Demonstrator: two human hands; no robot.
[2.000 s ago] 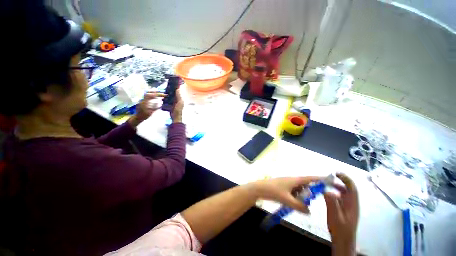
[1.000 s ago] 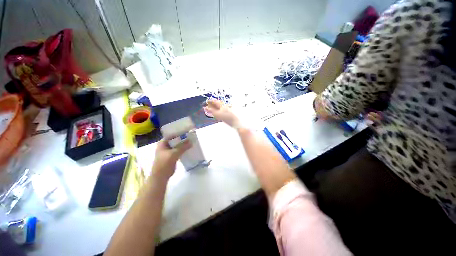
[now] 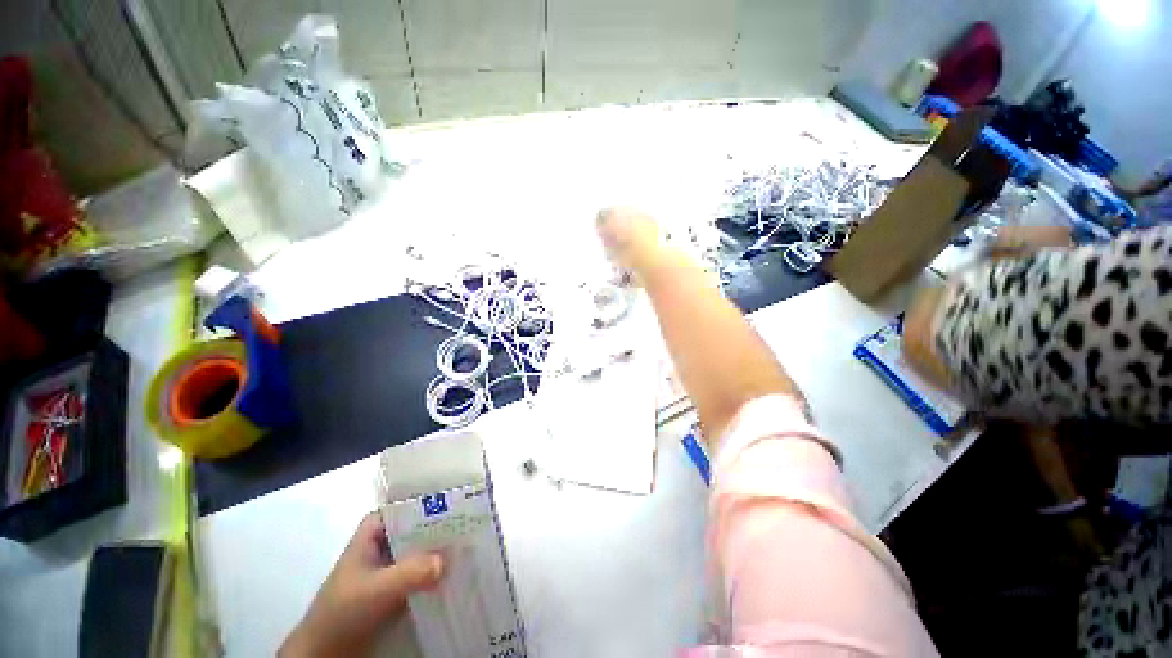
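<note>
My left hand holds a slim white retail box upright at the lower left, its top flap raised. My right hand reaches over the bench at the centre, beyond the coiled white cables; it is blurred, and whether it holds anything cannot be told. Coiled white cables lie in a tangled heap on the black mat, left of my right forearm. A white flat piece lies in front of the heap. A blue edge of a box shows partly behind my right sleeve.
A yellow tape roll, a black open tray and a phone are at left. A white plastic bag stands by the wall. At right are another cable heap, a brown carton and a neighbour's spotted sleeve.
The view has moved closer to the cables and the box. The box in my left hand now shows its printed side and raised flap. My right hand has reached farther over the bench.
</note>
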